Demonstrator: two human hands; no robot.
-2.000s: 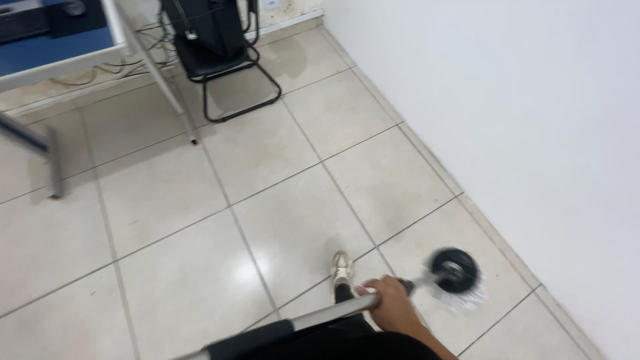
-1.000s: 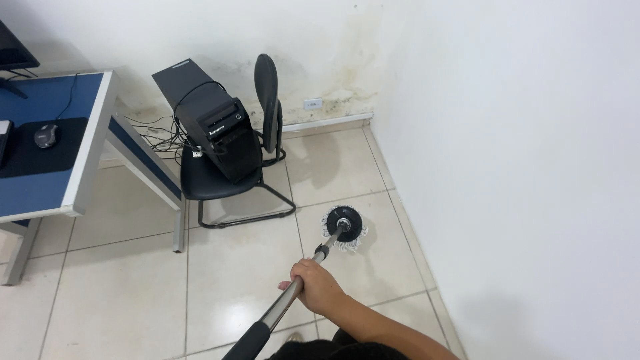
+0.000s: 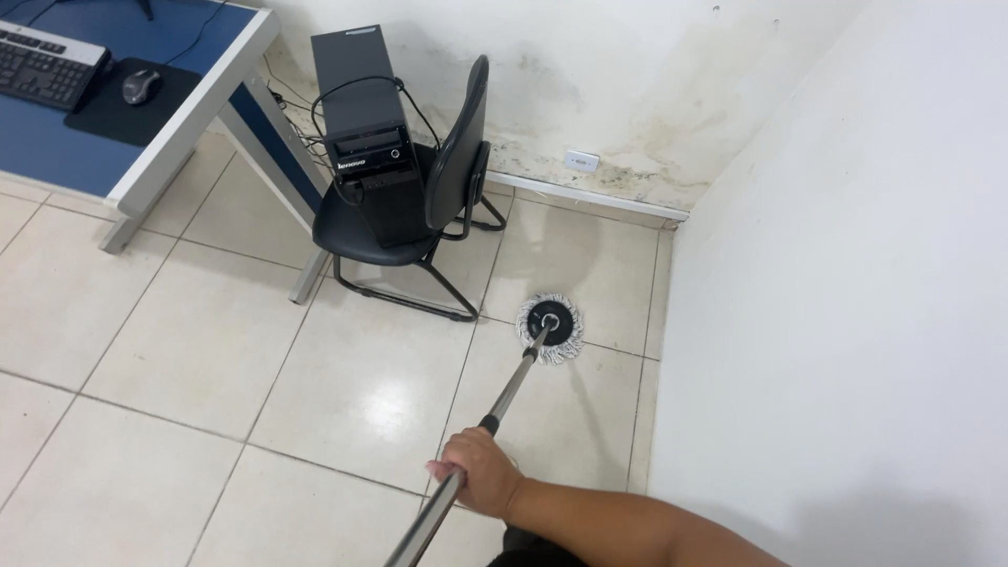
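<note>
My right hand [image 3: 477, 471] is closed around the metal handle of a round spin mop [image 3: 551, 329], just below a black collar on the pole. The mop head, a black disc with a fringe of grey-white strands, lies flat on the tiled floor [image 3: 362, 394] between the chair and the right wall. The handle slants down toward the bottom edge of the view, where its lower end is cut off. My left hand is not in view.
A black chair [image 3: 370, 236] holds a computer tower [image 3: 358, 102], left of the mop. Further left stands a blue-topped desk [image 3: 47, 146] with a keyboard [image 3: 47, 67] and a mouse [image 3: 142, 87]. Cables hang behind it. A white wall [image 3: 827, 315] rises at the right.
Two seconds ago the mop head was blurred, beside a foot near the right wall. It has since moved toward the room's corner, near the chair. The view has shifted largely.
</note>
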